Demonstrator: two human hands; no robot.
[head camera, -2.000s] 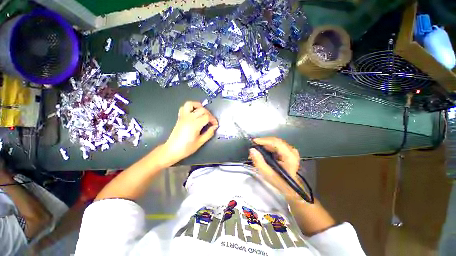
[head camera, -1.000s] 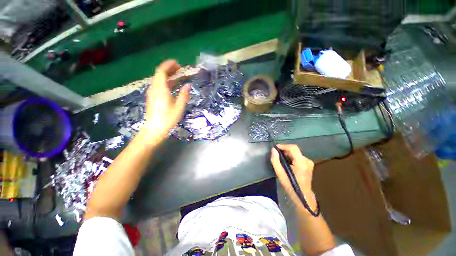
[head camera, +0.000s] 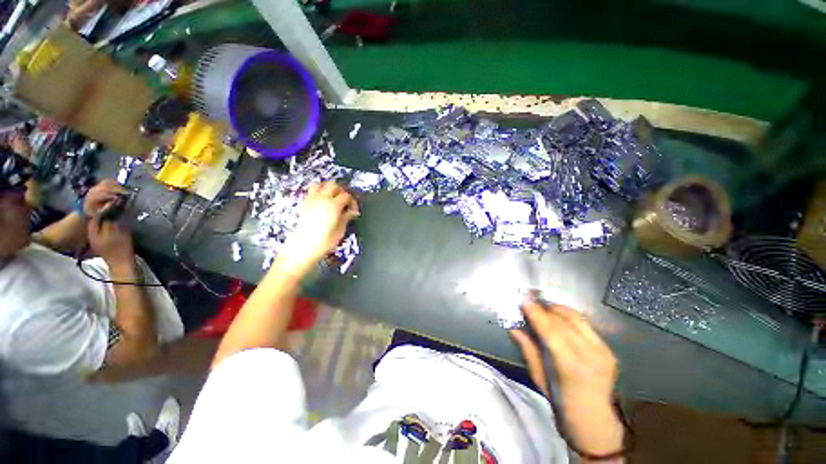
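My left hand (head camera: 317, 222) is over the small-piece pile (head camera: 279, 201), a loose heap of narrow white pieces at left. Its fingers are curled, and whether it holds a piece cannot be told. My right hand (head camera: 572, 362) is low right of centre, beside the bright light spot. It holds the soldering iron (head camera: 545, 349), a dark pen shape mostly hidden by the hand and blurred. The board pile (head camera: 507, 172), grey and silver flat pieces, lies at the back centre of the bench.
The tape roll (head camera: 688, 213) and dark wire coils (head camera: 774, 272) stand at right. Silvery specks lie on the component sheet (head camera: 666, 294). A purple-rimmed fan (head camera: 274, 104) and a yellow device (head camera: 192, 154) are at left. Another person (head camera: 81, 290) sits at far left.
The view has swung left. My left hand has moved from over the board pile to the small-piece pile. My right hand has moved from beside the component sheet to the light spot, still with the iron.
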